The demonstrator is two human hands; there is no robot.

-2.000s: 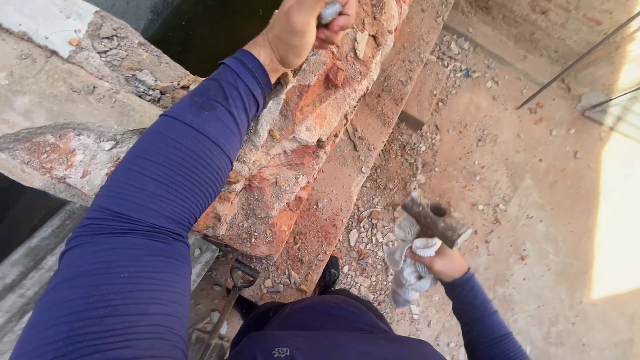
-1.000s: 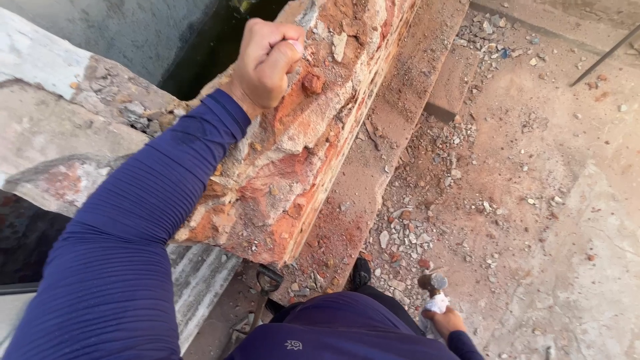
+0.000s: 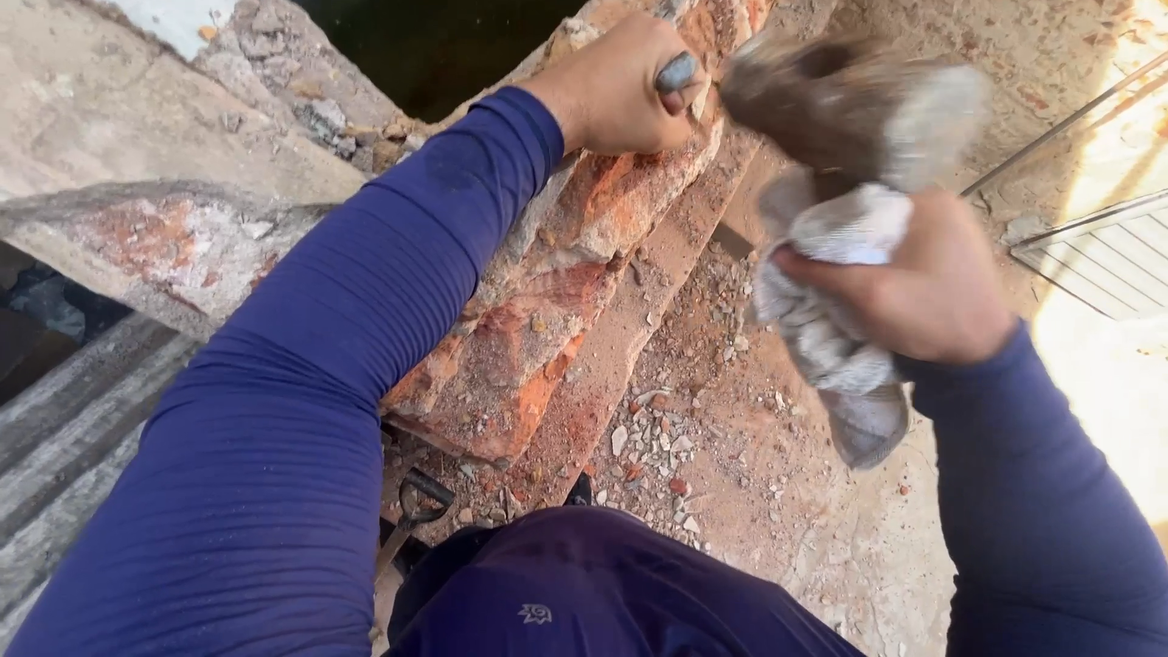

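My left hand (image 3: 630, 87) is closed around a metal chisel (image 3: 676, 73), whose rounded end sticks out of the fist; its other end is hidden. The fist is over the top of a broken brick wall (image 3: 566, 265). Wrapped in a pale cloth (image 3: 835, 292), the handle of a sledgehammer is in my right hand (image 3: 940, 283). The blurred steel hammer head (image 3: 849, 109) is raised just right of the chisel, apart from it.
Brick rubble (image 3: 671, 447) lies on the ground right of the wall. A shovel's D-handle (image 3: 424, 497) stands near my legs. Dark water (image 3: 438, 46) lies beyond the wall, corrugated sheeting (image 3: 82, 429) at left, a slatted metal panel (image 3: 1104, 255) at right.
My right hand has swung the hammer up from low at the right to beside my left fist. The left hand stays over the wall top. The view has shifted.
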